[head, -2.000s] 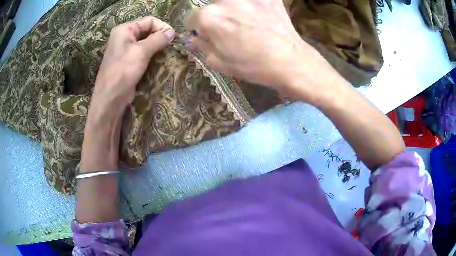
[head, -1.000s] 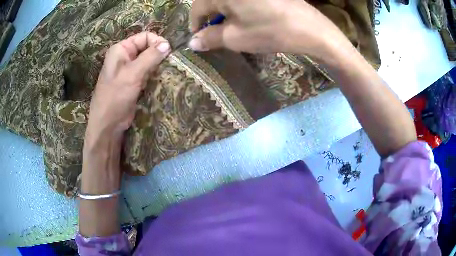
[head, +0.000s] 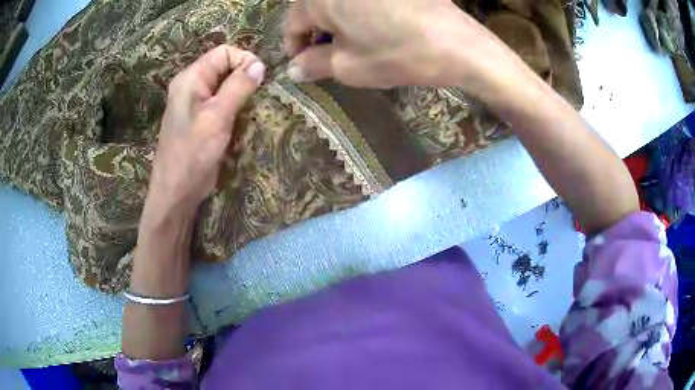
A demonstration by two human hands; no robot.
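The paisley garment [head: 259, 183] lies spread over the table, olive, brown and beige. A gold lace trim [head: 335, 141] with a toothed edge runs down it beside a plain dark band [head: 381, 129]. My left hand [head: 209, 114] pinches the garment between thumb and forefinger at the upper end of the trim. My right hand [head: 358, 46] is just right of it, fingers curled round the thread snips [head: 324, 36], of which only a small dark blue part shows. The blades are too blurred to tell.
The pale table [head: 305, 251] has a curved front edge. Brown lining cloth [head: 526, 38] lies behind my right forearm. Dark thread clippings [head: 526, 266] lie below the table edge on the right. Red things [head: 547, 346] show at the lower right. More garment pieces [head: 663, 30] lie at the upper right.
My right hand came down over the trim, then back up and right, uncovering the trim and band. Now it sits slightly closer to my left hand, which still pinches the cloth.
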